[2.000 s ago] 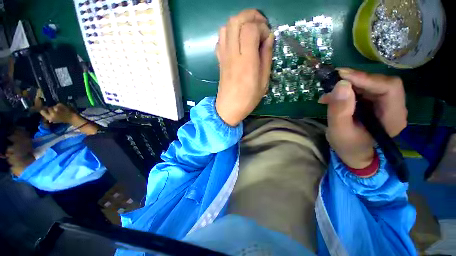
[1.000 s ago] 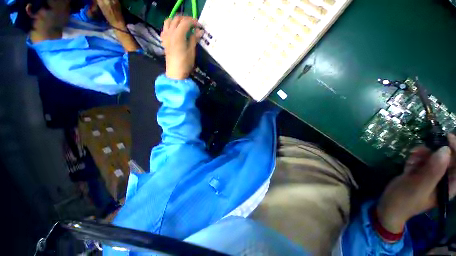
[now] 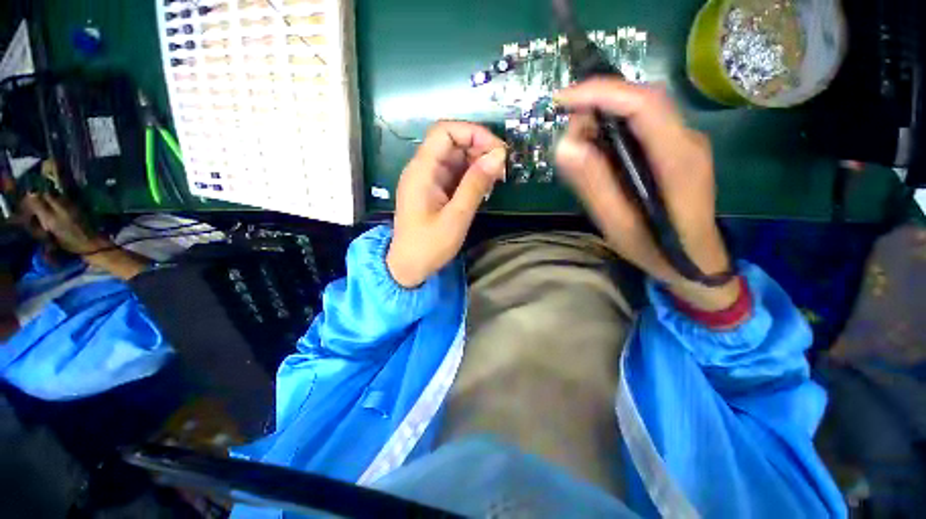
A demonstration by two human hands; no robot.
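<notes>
My right hand [image 3: 660, 182] holds the black soldering iron [image 3: 630, 157] above the boards; the hand and iron are blurred. The PCB panel [image 3: 528, 127], green and silver, lies flat on the dark green bench, its right part partly hidden by my right hand. Two small dark parts with light ends stick out at its upper left edge. My left hand [image 3: 437, 198] is at the panel's lower left, thumb and forefinger pinched together; something tiny seems to be at the fingertips, too small to name.
The white component tray [image 3: 269, 122] stands left, with rows of small dark pieces. Green-handled cutters [image 3: 154, 162] lie beyond it. The yellow-green tub [image 3: 716, 56] with silvery shavings is at the upper right. Stacked board trays [image 3: 259, 289] are at lower left. A co-worker's blue sleeve [image 3: 86, 340] shows far left.
The view has swung back to the bench. My left hand has moved from the tray's far side to the panel's left edge. The iron is now raised and blurred over the panel.
</notes>
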